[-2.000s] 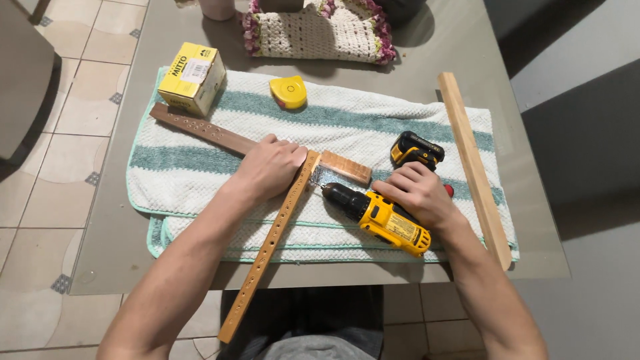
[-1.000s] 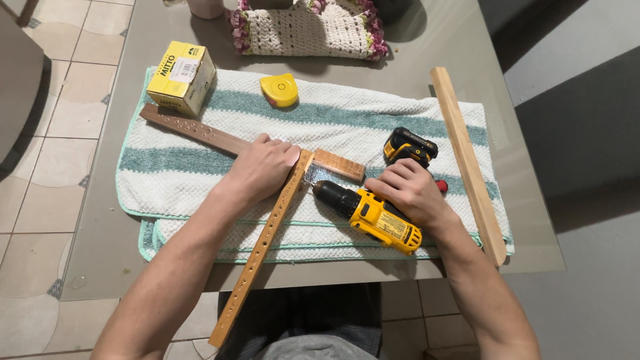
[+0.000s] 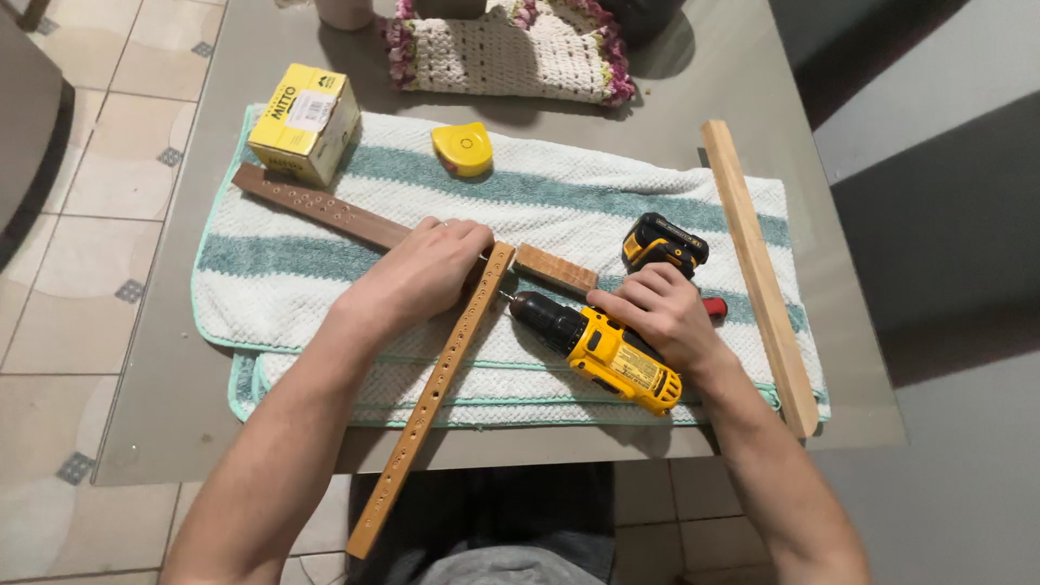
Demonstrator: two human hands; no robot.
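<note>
My left hand (image 3: 435, 264) is closed around the near end of a dark wooden strip (image 3: 325, 210) with many small holes, beside the top of a lighter drilled wooden strip (image 3: 439, 386) that slants down past the table edge. My right hand (image 3: 662, 313) grips the handle of a yellow and black cordless drill (image 3: 621, 361), which lies on its side with its bit pointing at the lighter strip. Whether the bit touches the wood is unclear. A short wooden block (image 3: 556, 268) lies between the strip's top and my right hand. The drill's battery base (image 3: 666, 244) shows beyond my fingers.
Under the work is a striped towel (image 3: 569, 191) on a grey table (image 3: 162, 390). On it are a yellow box (image 3: 305, 122), a yellow tape measure (image 3: 463, 149), a plain wooden strip (image 3: 760, 276) at right and a red object (image 3: 715, 309). A crocheted cloth (image 3: 512, 57) lies behind.
The drill tip and my right hand have shifted slightly relative to the short block, and a gap now shows between the drill's tip and that block. My left hand stays on the dark strip.
</note>
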